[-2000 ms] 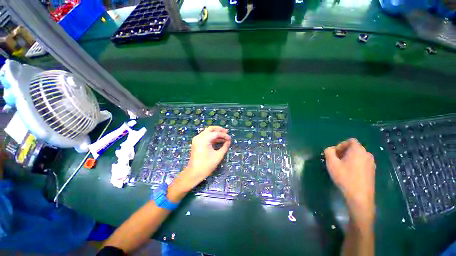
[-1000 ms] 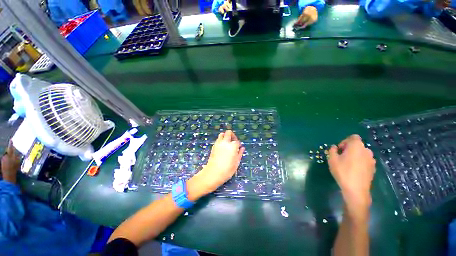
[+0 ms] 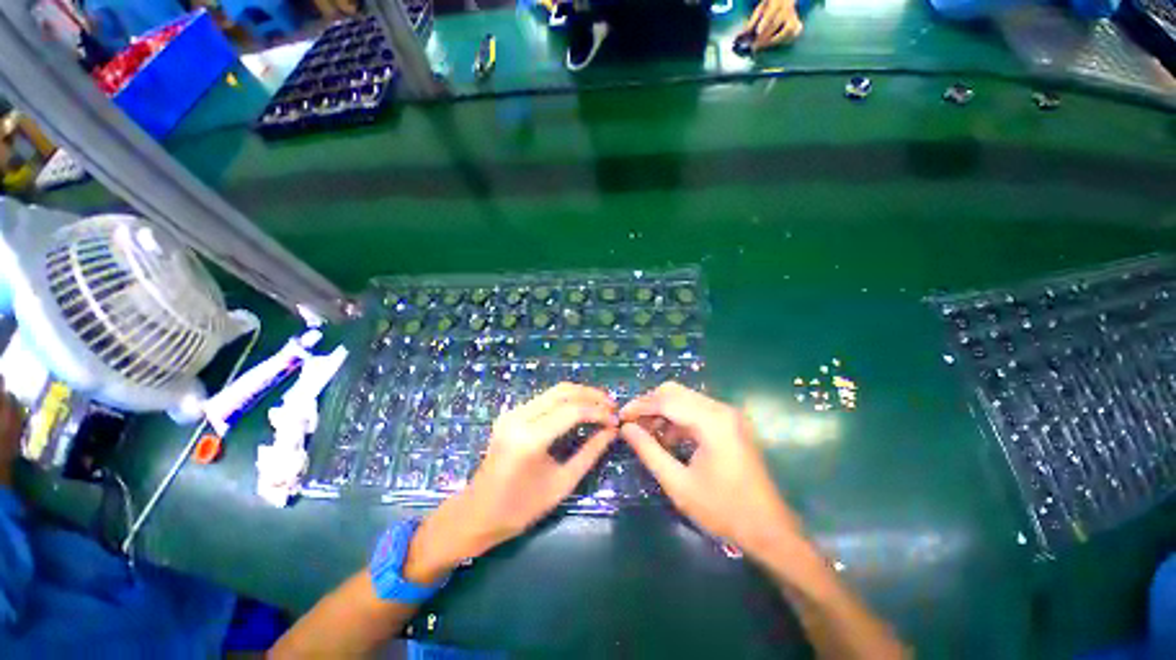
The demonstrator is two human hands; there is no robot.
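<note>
My left hand (image 3: 535, 458) and my right hand (image 3: 707, 462) meet fingertip to fingertip over the front part of the clear blister tray (image 3: 348, 387). A tiny dark bit shows between the fingertips, mostly hidden by them. The tray's far rows show yellow-green round faces; nearer pockets look dark or silvery. A loose pile of small cream and yellowish pads (image 3: 827, 387) lies on the green bench right of the tray.
A second blister tray (image 3: 1070, 400) lies at the far right. At left are a white fan (image 3: 136, 310), grey post, tube (image 3: 258, 383) and crumpled tissue (image 3: 294, 432). A black compartment tray (image 3: 333, 77), blue bin (image 3: 168, 77) and another person's hand (image 3: 771, 23) are across the bench.
My right hand has moved left from the pad pile to meet my left hand over the tray, uncovering the pile. My left hand has moved slightly down.
</note>
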